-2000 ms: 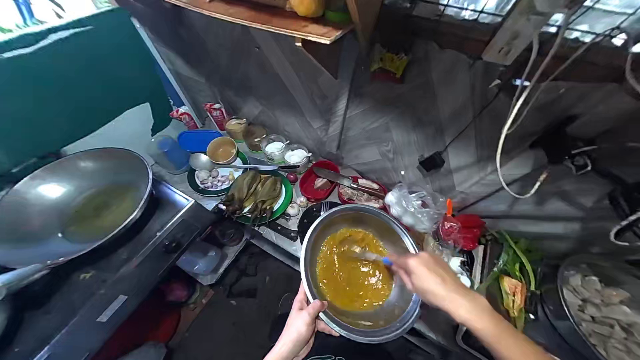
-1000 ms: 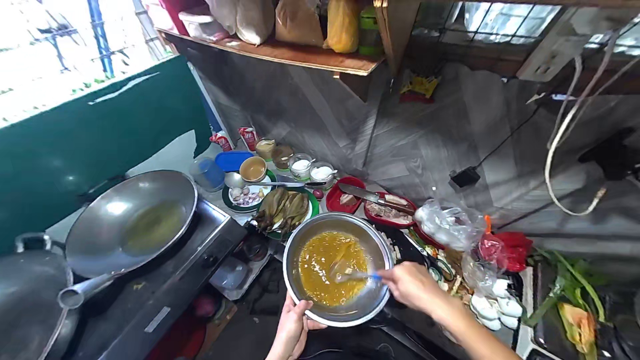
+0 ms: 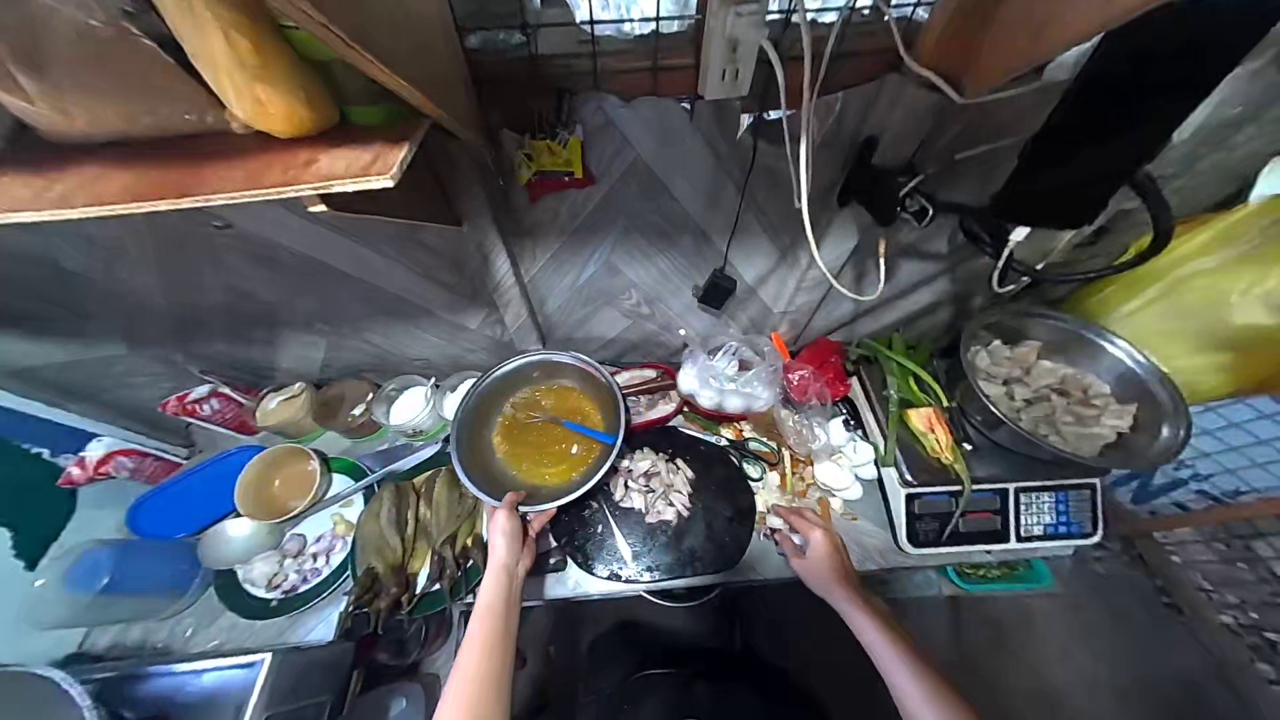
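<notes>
My left hand (image 3: 515, 535) grips the near rim of a steel bowl (image 3: 470, 450) of beaten egg (image 3: 555, 450). A fork with a blue handle (image 3: 588, 432) rests in the bowl. My right hand (image 3: 812, 550) is low over vegetable scraps (image 3: 785, 485) beside the board; whether its fingers hold anything is hard to tell. Between my hands lies a round black chopping board (image 3: 715, 530) with chopped pale meat (image 3: 652, 485) on it. Scissors with dark green handles (image 3: 757, 455) lie at the board's right edge. Eggshells (image 3: 840, 465) are piled right of the scraps.
Left of the bowl are grilled eggplants (image 3: 405, 530), a plate of garlic and shallots (image 3: 300, 560), a ladle (image 3: 385, 470) and small jars (image 3: 405, 402). A digital scale (image 3: 1000, 515) and a steel bowl of sliced meat (image 3: 1055, 395) stand right. A wooden shelf (image 3: 200, 175) overhangs the upper left.
My right hand has let go of the blue-handled fork and moved right to the scraps. The bowl is now left of the black board. The view has swung right.
</notes>
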